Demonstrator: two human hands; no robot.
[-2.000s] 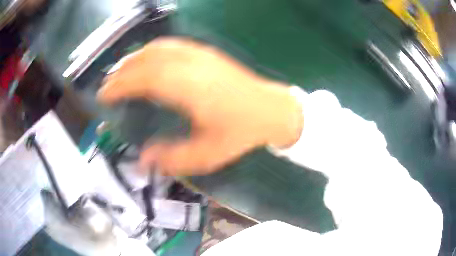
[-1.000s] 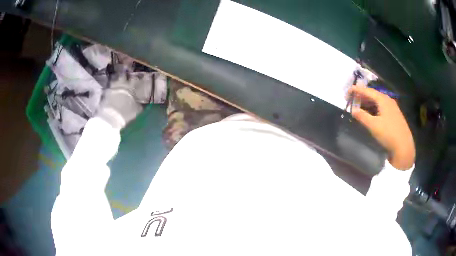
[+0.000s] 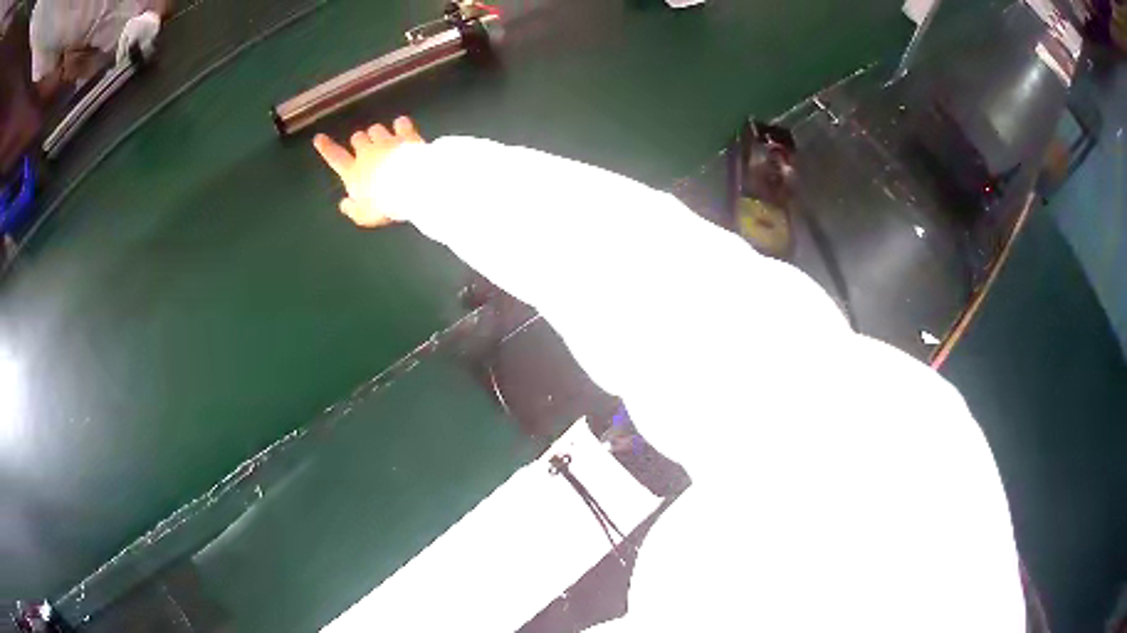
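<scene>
My right hand [image 3: 375, 173], bare, reaches out over the green worktop with its fingers spread and holds nothing visible. It is just below the left end of a slim metal light bar [image 3: 371, 82], with no clear contact. Red and pale wires show at the bar's far right end. A long white cover [image 3: 494, 544] lies nearer me at the bottom, partly hidden by my sleeve. Dark leads [image 3: 593, 498] lie over its upper end. My left hand is out of the picture.
A dark stand with a yellow part [image 3: 765, 186] is right of my forearm. Another person's arm and gloved hand [image 3: 136, 37] are at the upper left, by another slim unit [image 3: 92, 108]. A blue object [image 3: 17, 198] is at the left edge.
The view has swung from the green crate and bench edge to the worktop. My right hand has left the white cover's end and reached far forward. My gloved left hand has gone out of view.
</scene>
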